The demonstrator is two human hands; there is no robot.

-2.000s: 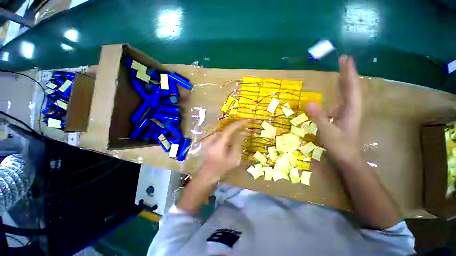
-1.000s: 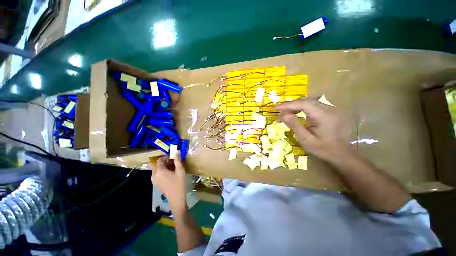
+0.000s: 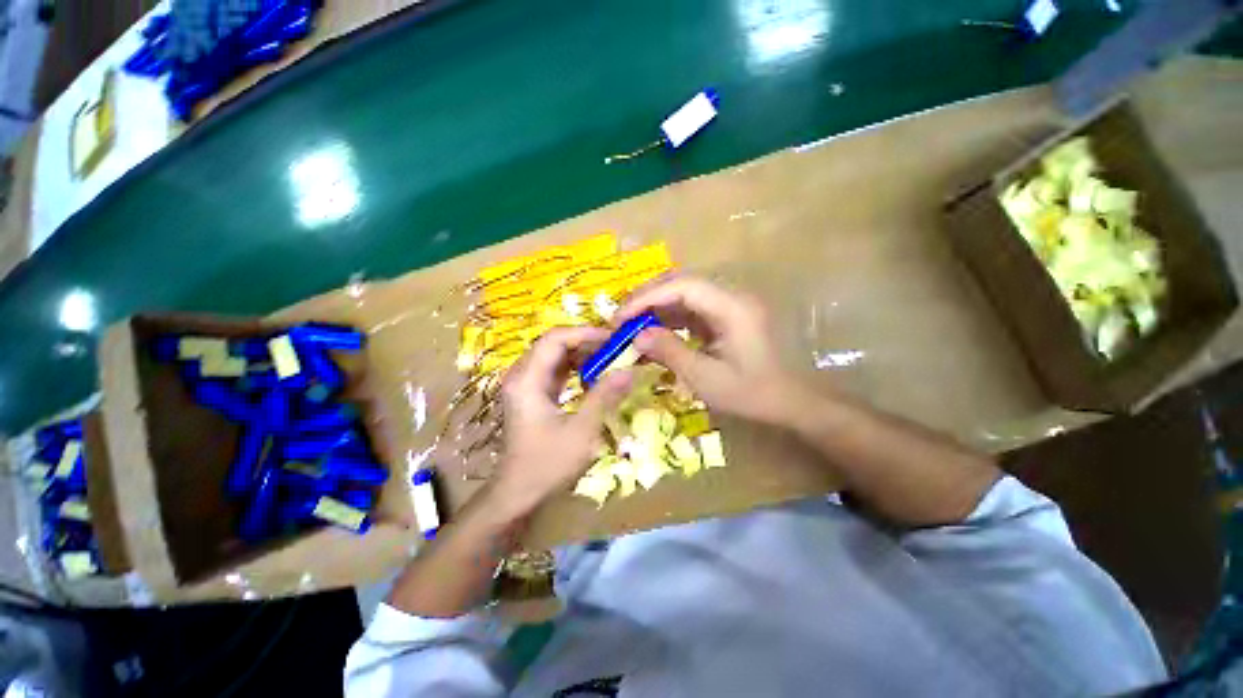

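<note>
A blue battery pack (image 3: 618, 348) is held in front of me between both hands, tilted up to the right. My left hand (image 3: 552, 409) grips its lower left end and my right hand (image 3: 716, 348) holds its upper right end. A small pale piece shows at its underside; whether it is stuck on, I cannot tell. Bright yellow wired blocks (image 3: 545, 284) lie in rows behind and under my hands, with thin leads (image 3: 474, 409) at their left. Loose pale-yellow pads (image 3: 648, 447) lie in a pile just below my hands, partly hidden by them.
An open carton (image 3: 157, 464) of blue cells stands left; another carton (image 3: 975, 232) with pale-yellow pieces stands right. A blue pack with a white face (image 3: 425, 503) lies on the cardboard (image 3: 872, 286). The green conveyor (image 3: 450, 150) carries a wired blue pack (image 3: 688, 120). More blue cells lie far upper left.
My left hand has moved from the left carton's edge to the middle. Both hands now hold a blue pack. The view has turned, showing more of the right carton.
</note>
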